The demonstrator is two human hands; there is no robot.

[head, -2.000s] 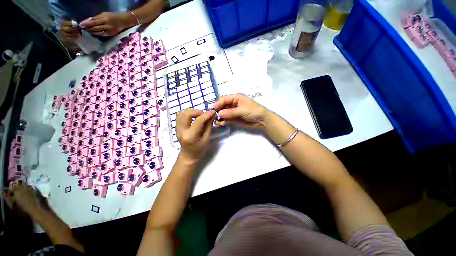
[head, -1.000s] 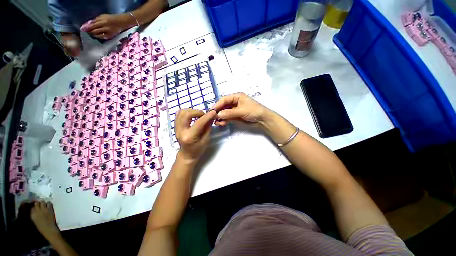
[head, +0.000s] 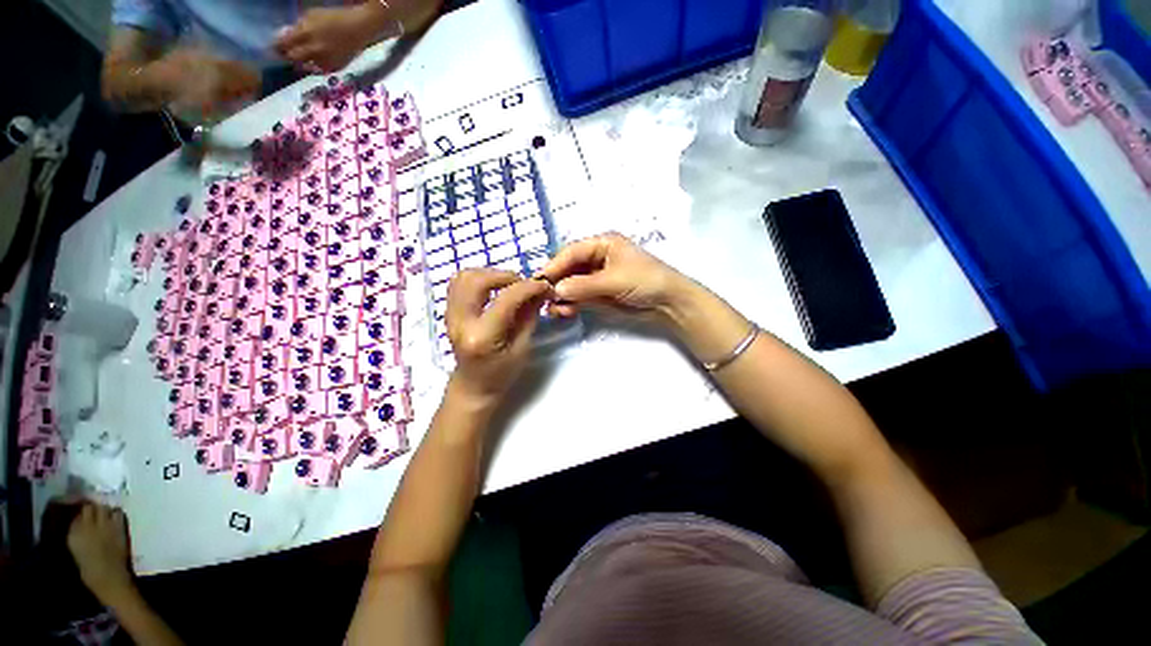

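My left hand (head: pixel 490 331) and my right hand (head: pixel 611 275) meet fingertip to fingertip over the right side of the parts tray. They pinch a small part (head: pixel 548 285) between them; it is mostly hidden by the fingers, with a dark edge showing. The parts tray (head: pixel 473 234) lies under and beyond my hands, with rows of small white rectangles on a grid of dark lines. The far rows carry darker marks. My hands hide the tray's near part.
Pink housings (head: pixel 290 290) are massed left of the tray. A smartphone (head: pixel 828 268) lies right of my hands. Blue bins stand beyond (head: pixel 644 51) and at right (head: pixel 997 189). A clear bottle (head: pixel 774 78) stands between them. Coworkers' hands (head: pixel 331 38) show at far left and near left.
My hands stay nearly in place, fingertips together. The coworker across the table has moved their hands apart, one blurred at the far end of the pink housings. The near-left coworker's hand has shifted.
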